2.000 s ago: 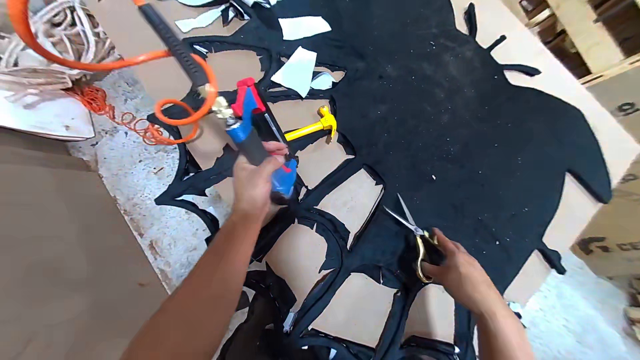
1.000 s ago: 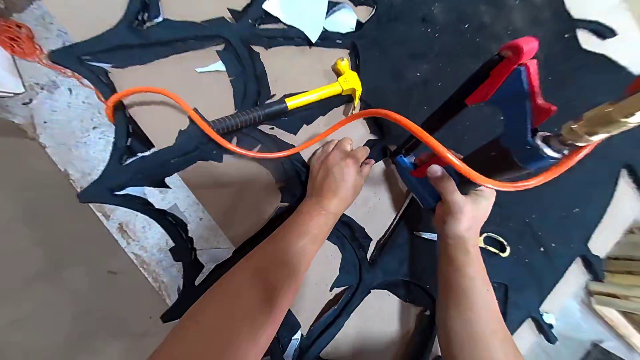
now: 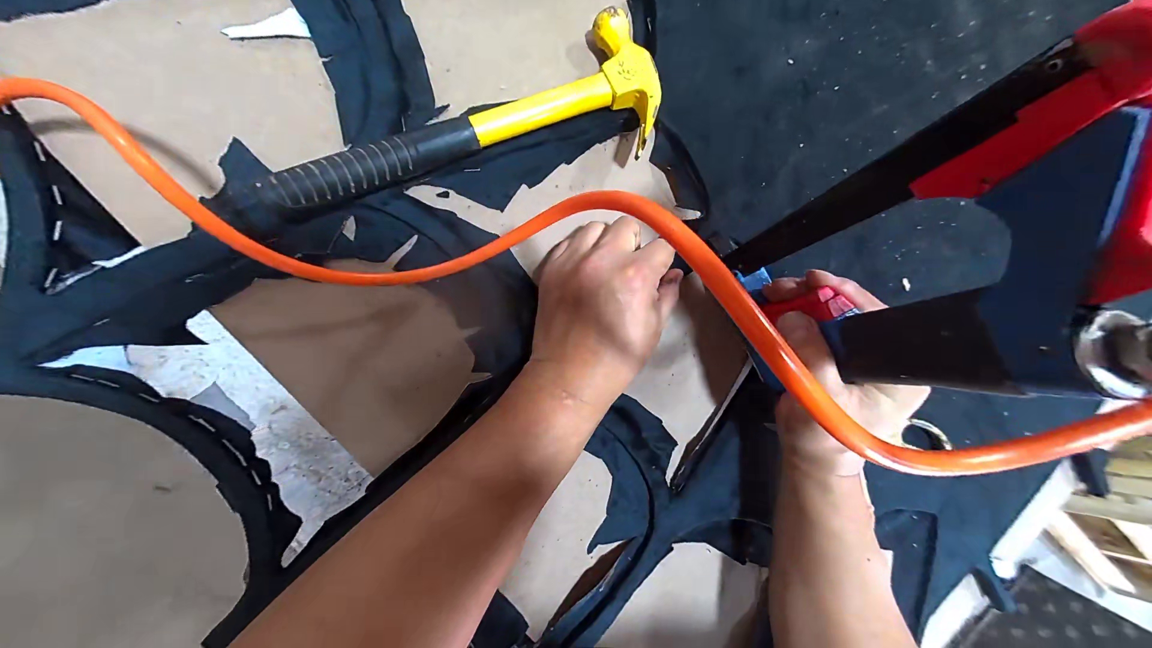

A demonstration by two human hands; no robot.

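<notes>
My right hand point(image 3: 837, 369) grips a blue, red and black pneumatic stapler point(image 3: 936, 342), its nose near the edge of a cutout in the black fabric point(image 3: 828, 81). Close to that nose, my left hand point(image 3: 607, 288) presses with bent fingers at the fabric edge; whether it pinches the cloth is hidden. An orange air hose point(image 3: 576, 207) loops in front of both hands and joins the stapler at the right. Above my left hand lies a yellow claw hammer point(image 3: 540, 108) with a black grip. A scissors handle ring point(image 3: 931, 436) shows beyond my right wrist.
Tan board point(image 3: 351, 351) shows through the fabric's ragged openings. Rows of staples run along fabric strips point(image 3: 225, 441) at the lower left. The speckled floor point(image 3: 279, 432) shows through a gap. Wooden pieces point(image 3: 1107, 540) lie at the lower right.
The stapler went from my left hand to my right, which let go of the scissors. My left hand came to the cutout edge. The view has moved much closer.
</notes>
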